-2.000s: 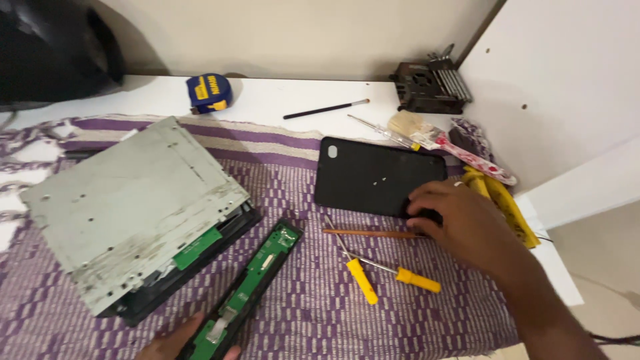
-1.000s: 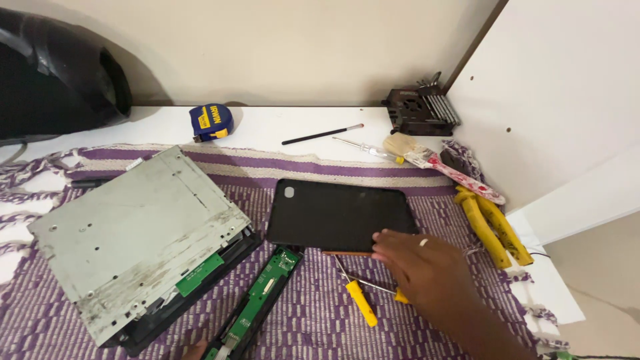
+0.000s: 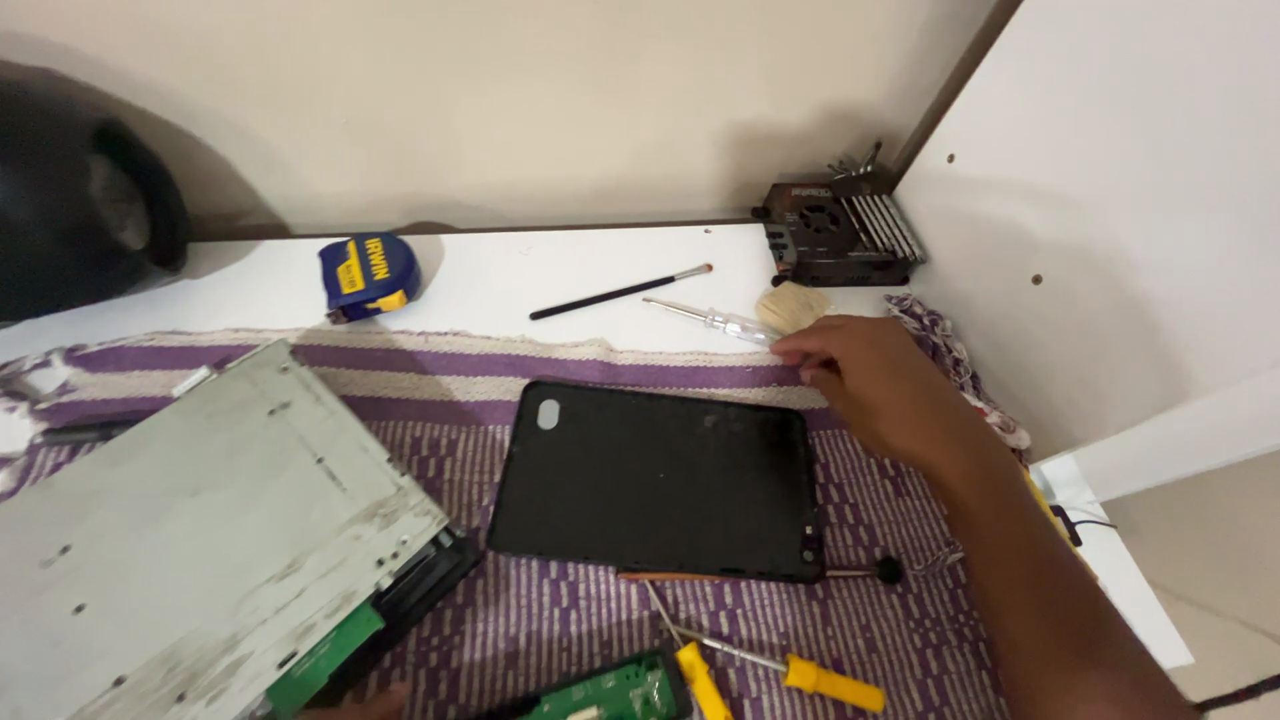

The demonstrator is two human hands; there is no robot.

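My right hand (image 3: pixel 860 380) reaches to the handle end of a clear-handled screwdriver (image 3: pixel 720 322), beside the cream bristles of a paintbrush (image 3: pixel 792 305); whether its fingers grip either is hidden. Left of that hand lies a black tablet back cover (image 3: pixel 660 480) with an oval cutout. Only the fingers of my left hand (image 3: pixel 365 705) show at the bottom edge, between a metal-cased electronic unit (image 3: pixel 220 540) and a green circuit board in a black strip (image 3: pixel 610 695). Two yellow-handled screwdrivers (image 3: pixel 835 683) lie below the cover, and a thin orange-brown stick (image 3: pixel 670 575) is partly under it.
On the white surface behind the striped woven cloth (image 3: pixel 450 365) are a blue tape measure (image 3: pixel 370 277), a thin black brush (image 3: pixel 610 297) and a black tool holder with bits (image 3: pixel 840 235). A dark rounded object (image 3: pixel 80 190) stands far left. A white panel (image 3: pixel 1130 220) rises at right.
My right hand has left the black cover and moved up to the clear screwdriver and paintbrush. The cover was farther right two seconds ago, showing more of the orange-brown stick.
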